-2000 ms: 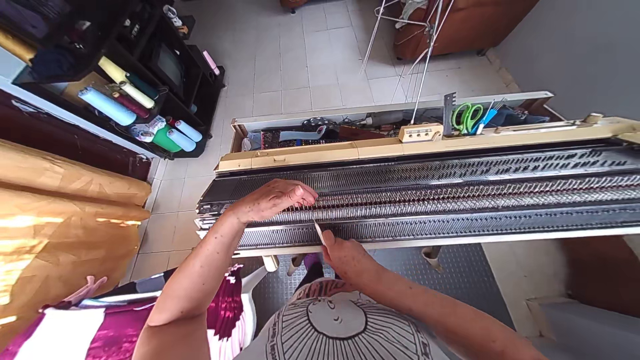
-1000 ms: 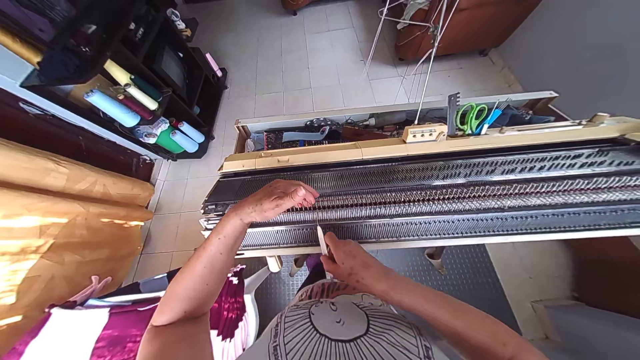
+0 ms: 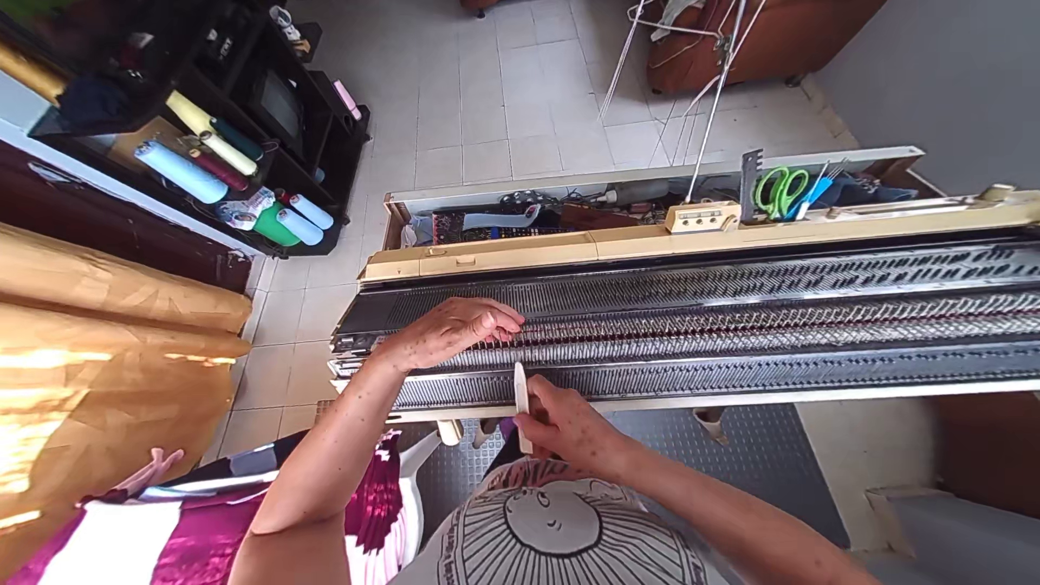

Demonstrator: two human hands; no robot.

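A double-bed knitting machine (image 3: 731, 325) stretches across in front of me, with rows of needles and dark red yarn along the gap between its beds. My left hand (image 3: 459, 329) is over the left part of the beds, fingertips bunched at the yarn line; whether they pinch yarn is too small to tell. Lower down, by the front edge, my right hand (image 3: 561, 422) grips a slim white hand tool (image 3: 521, 394), its tip pointing up toward the needles. The tool's fine end cannot be made out.
Behind the machine, an open trough (image 3: 650, 172) holds green-handled scissors (image 3: 780, 192), a dark comb-like strip (image 3: 751, 183) and cables. A yarn mast (image 3: 715, 97) rises there. Yarn cones (image 3: 180, 171) lie on a black shelf unit at left. Purple and white fabric (image 3: 130, 536) is at lower left.
My right hand and the white tool have drawn slightly down, away from my left fingertips. My left hand stays at about the same place over the needles.
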